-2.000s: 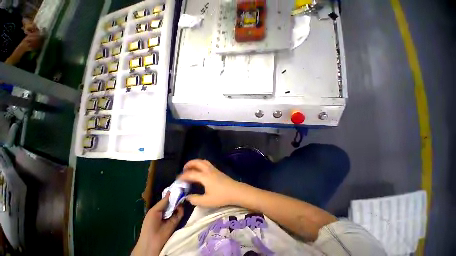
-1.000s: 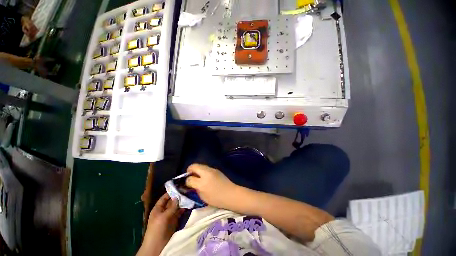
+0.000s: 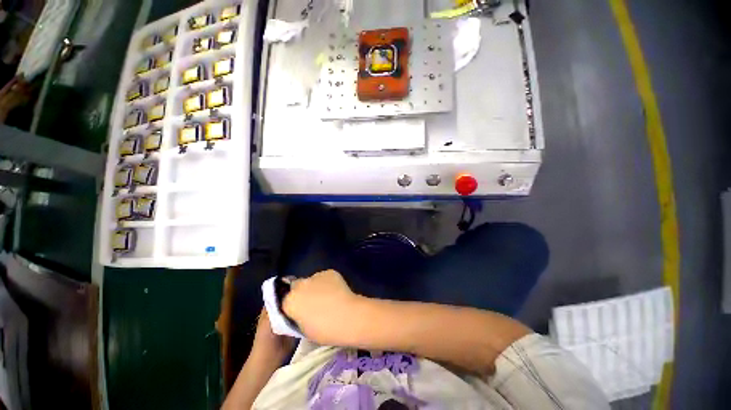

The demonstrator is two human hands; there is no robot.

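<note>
A small white-blue parts bag [image 3: 276, 311] is held over my lap, its mouth open and dark inside. My left hand [image 3: 271, 335] holds the bag from below and is mostly hidden behind it and my other hand. My right hand [image 3: 322, 304] is at the bag's mouth, with its fingertips inside or behind the edge, so what they hold cannot be seen. The red-brown fixture [image 3: 383, 86] on the perforated plate [image 3: 341, 96] holds a square unit [image 3: 381, 59] with a yellow face.
A white blister tray [image 3: 210, 192] with rows of square units is at the left on the green conveyor [image 3: 164, 336]. The machine's front panel [image 3: 369, 180] has silver buttons and a red emergency stop [image 3: 466, 184]. White trays [image 3: 617, 340] lie on the floor at right. Another person's hand [image 3: 14, 94] shows far left.
My right hand has gone from above the bag to deep at its mouth, and the bag is more upright. The fixture plate came forward, then stopped. The view has shifted slightly.
</note>
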